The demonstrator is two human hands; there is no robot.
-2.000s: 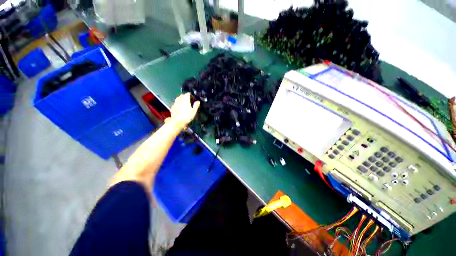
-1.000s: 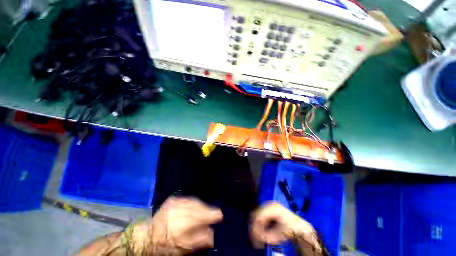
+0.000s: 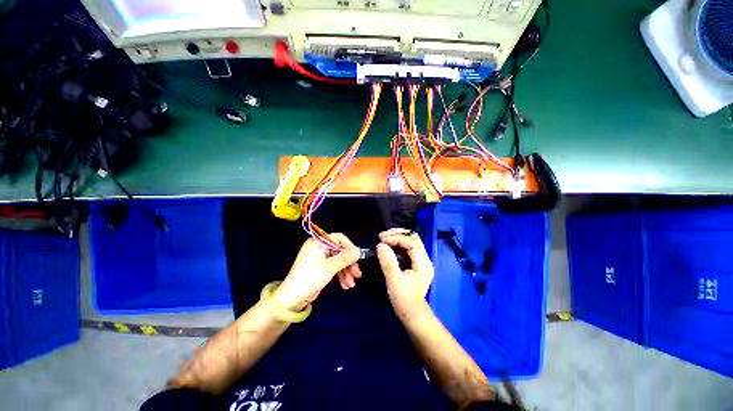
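Note:
My left hand (image 3: 325, 269) pinches the end of the red, orange, yellow and white test leads (image 3: 315, 210), with a small light connector (image 3: 364, 254) at its fingertips. My right hand (image 3: 407, 271) holds a dark cable end up against that connector; the fingers hide most of the cable assembly, and I cannot tell whether it is fully plugged. Both hands are in front of my body, below the bench edge. The leads loop down from the blue adapter board (image 3: 337, 71) of the cream tester (image 3: 321, 18).
An orange fixture board (image 3: 362, 175) lies along the bench edge, with a yellow clip (image 3: 291, 189) and black block (image 3: 545, 181). A black cable pile (image 3: 72, 120) is left. Blue bins (image 3: 506, 321) stand below; a fan (image 3: 683, 56) is right.
My left hand has come from the cable pile to my front, and now holds test leads. Both hands have moved up and together. The view has turned down onto the fixture.

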